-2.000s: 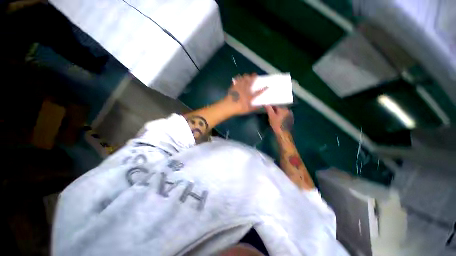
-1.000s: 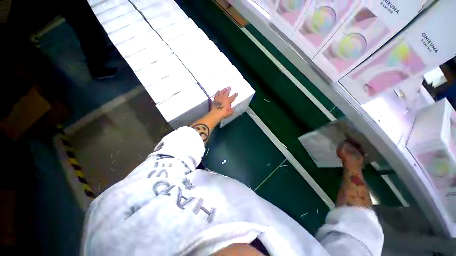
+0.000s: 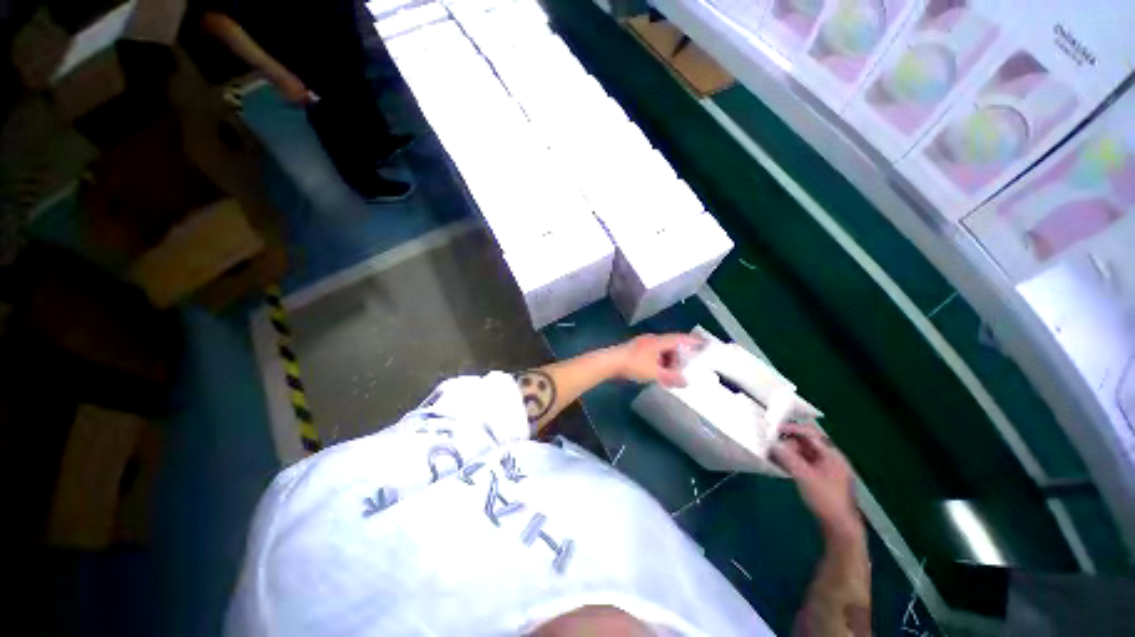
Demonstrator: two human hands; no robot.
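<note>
A white carton [image 3: 712, 429] stands on the dark green bench in front of me, its top open with flaps up. A curved white piece shows in its opening; what it is I cannot tell. My left hand [image 3: 660, 358] holds the carton's far left end by the flap. My right hand [image 3: 815, 463] is at the carton's right end, fingers on its edge, slightly blurred. Finished white cartons [image 3: 566, 268] stand packed in two long rows beyond my left hand, with a dark seam between the rows.
Printed retail boxes [image 3: 996, 125] line the raised shelf [image 3: 915, 187] at the upper right. A person in dark clothes [image 3: 336, 93] stands beyond the rows at the upper left. Brown cartons [image 3: 199, 255] are on the floor at left. White slivers lie on the green bench [image 3: 647, 492].
My left hand has left the rows and is on a carton. My right hand has come back from below the shelf to the bench. The carton now stands open between both hands.
</note>
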